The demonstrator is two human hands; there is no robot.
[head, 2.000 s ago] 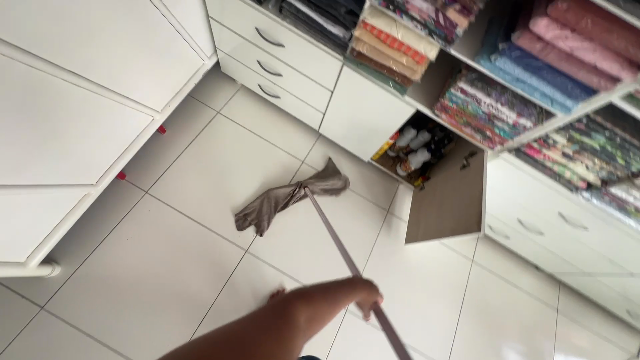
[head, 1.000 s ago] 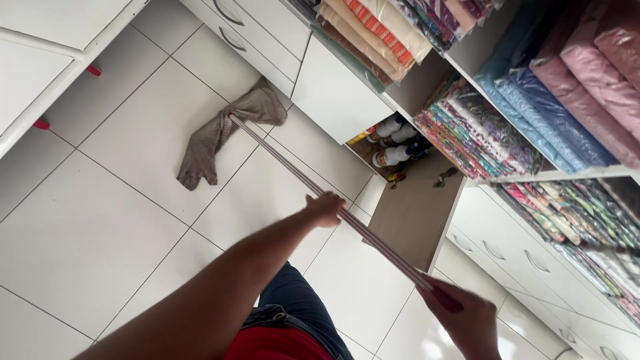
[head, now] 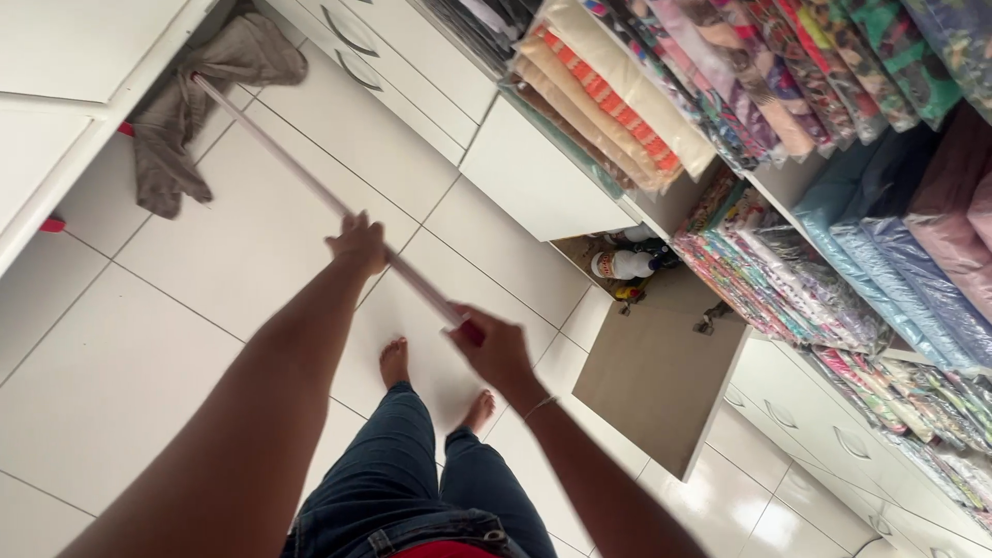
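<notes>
A long pale pole [head: 287,155] with a red end runs diagonally across the view. My left hand [head: 359,244] is around its middle, with some fingers spread. Nearer to me, my right hand [head: 490,341] grips the pole's red upper end. At the far end, a crumpled grey-brown cloth [head: 174,128] lies on the white tiled floor, draped about the pole's tip, beside the lower edge of the left white cabinet. What holds the cloth to the pole is hidden.
An open cabinet door [head: 659,372] juts over the floor at right, with bottles [head: 622,264] inside the cupboard. Shelves hold plastic-wrapped folded fabrics [head: 604,101]. White drawers [head: 403,70] stand beyond. Red feet [head: 53,225] show under the left cabinet [head: 46,46]. My bare feet [head: 394,362] are on the tiles.
The cloth has moved across the floor to the left cabinet's edge. Both hands remain on the pole since one second ago; only one hand was visible on it two seconds ago.
</notes>
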